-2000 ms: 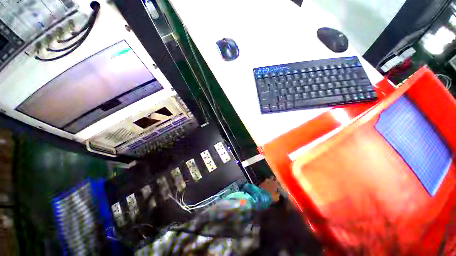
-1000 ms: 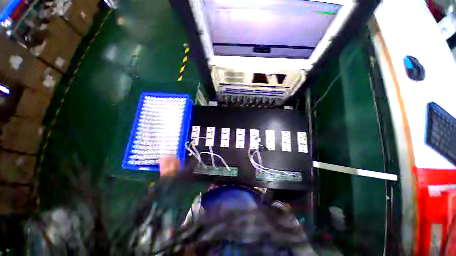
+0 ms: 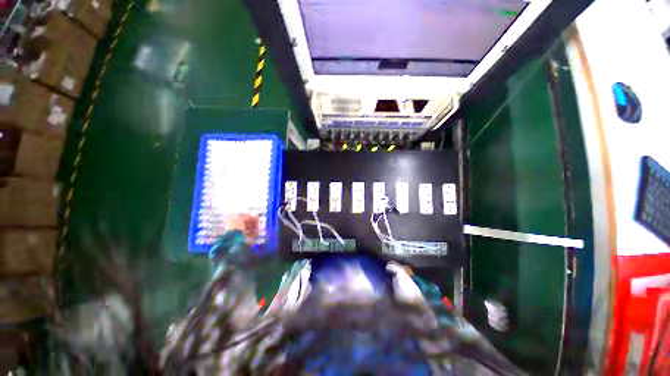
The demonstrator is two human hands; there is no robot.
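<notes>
My left hand (image 3: 246, 225) is blurred, over the lower part of a blue tray (image 3: 278, 169) filled with rows of white pieces. I cannot tell if its fingers hold a piece. A black board (image 3: 323, 163) to the right of the tray carries a row of several pale upright sockets (image 3: 358, 197). Thin white leads (image 3: 316, 226) loop from some sockets to grey-green connector strips (image 3: 415, 248) along the near edge. My right hand cannot be made out; only a blurred teal sleeve (image 3: 432, 291) shows below the board.
A test rack with a greyish-violet screen (image 3: 404, 33) stands behind the board. A pale bar (image 3: 521, 236) juts out at the right. A white table (image 3: 588, 147) holds a mouse (image 3: 627, 102) and keyboard (image 3: 655, 198). A red bin (image 3: 632, 294) is lower right, and brown boxes (image 3: 37, 147) are far left.
The view has swung from the white table and red bin to the board and blue tray. Over the last second my left hand has shifted slightly up over the tray.
</notes>
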